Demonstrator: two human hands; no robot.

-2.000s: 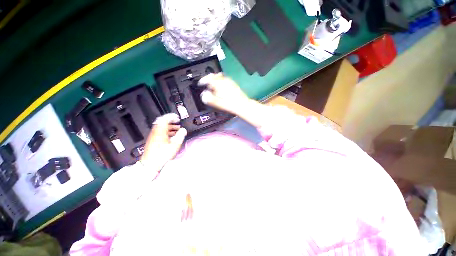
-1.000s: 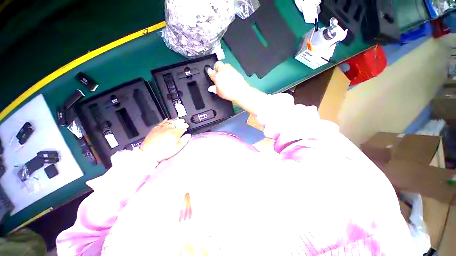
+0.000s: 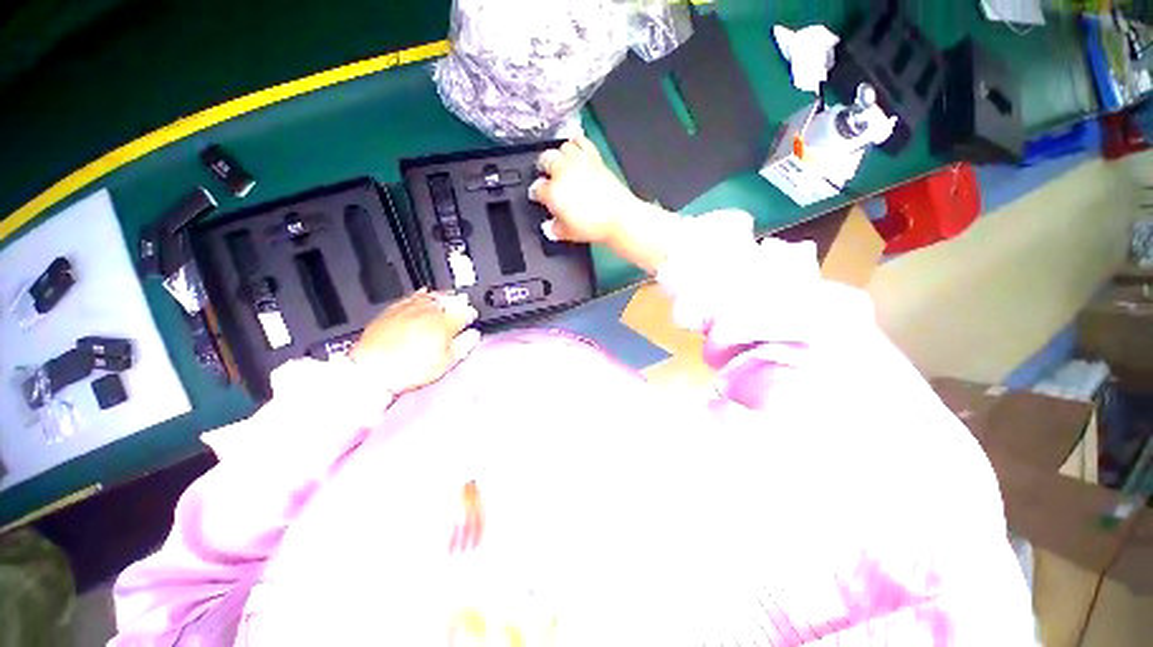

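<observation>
Two black foam insert trays lie side by side on the green bench. The right tray [image 3: 475, 253] holds a long narrow black part with a pale label [image 3: 449, 228] and small black modules in its cut-outs. The left tray [image 3: 283, 277] holds a similar labelled part and shows several cut-outs. My right hand [image 3: 582, 199] is over the right tray's upper right edge, fingers bent down; whether it holds something is hidden. My left hand [image 3: 419, 336] rests flat at the near edges of the two trays, with nothing seen in it.
Small black modules [image 3: 80, 364] and clear bags lie on a white sheet [image 3: 153, 379] at left. A large clear bag of silvery packets [image 3: 525, 63] stands behind the trays. Foam cover sheets [image 3: 683, 114], a white carton [image 3: 809, 164] and a red bin [image 3: 933, 210] are at right.
My right hand moved from over the right tray's middle to its upper right edge. My left hand flattened at the near edges. The view has shifted slightly.
</observation>
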